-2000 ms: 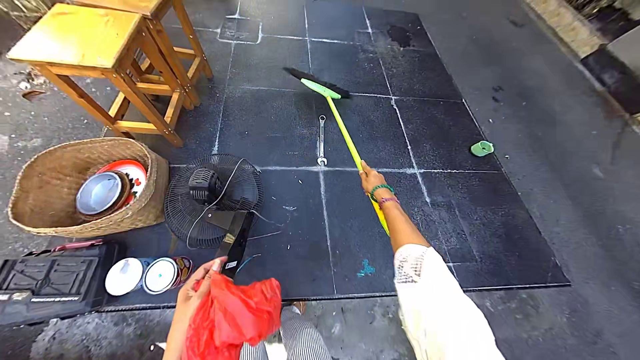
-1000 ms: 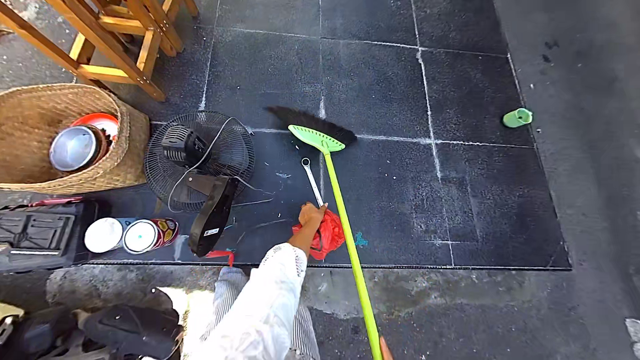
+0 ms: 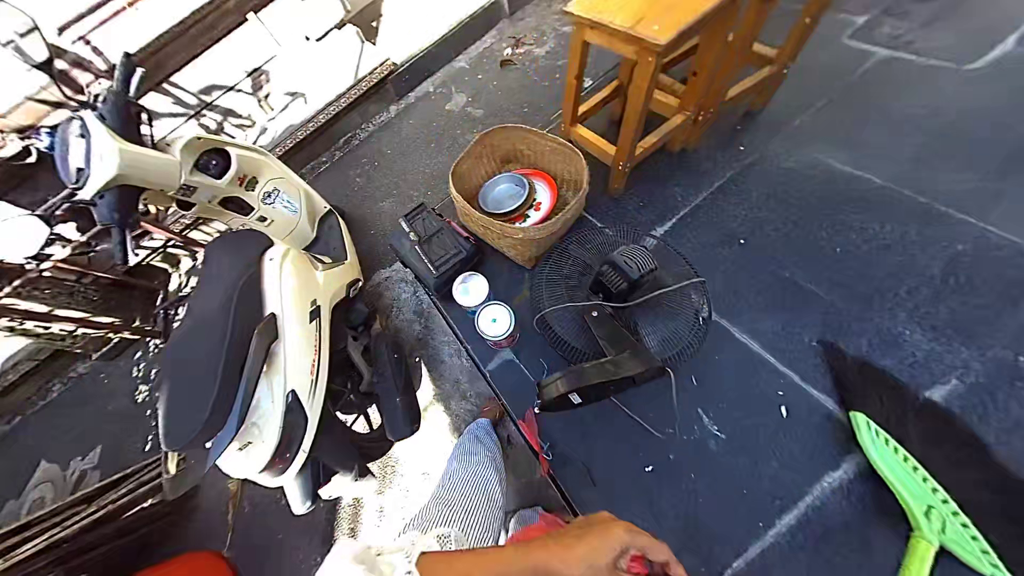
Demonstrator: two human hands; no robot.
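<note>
My left hand (image 3: pixel 616 548) is at the bottom edge, its fingers closed on a red plastic bag (image 3: pixel 538 528), part of which shows behind the wrist. The bag's lower part is cut off. My right hand is out of view. At the lower right lies the green head of a broom (image 3: pixel 920 488) with black bristles, its yellow-green handle running out of the frame. A black fan (image 3: pixel 624 296) with a round wire guard, its cord lying across it, rests on the dark tiles above my left hand. The wrench seen earlier is not visible.
Two round tins (image 3: pixel 495 322) stand left of the fan, beside a black plastic case (image 3: pixel 436 250). A woven basket (image 3: pixel 520 240) holds metal dishes. Wooden stools (image 3: pixel 632 88) stand behind. A cream scooter (image 3: pixel 280 320) is parked at left. A red strip (image 3: pixel 531 432) lies at the platform edge.
The view has swung left, bringing the scooter in. Between the earlier frames, my left hand moved with the red bag to the wrench's end, and the broom head came nearer.
</note>
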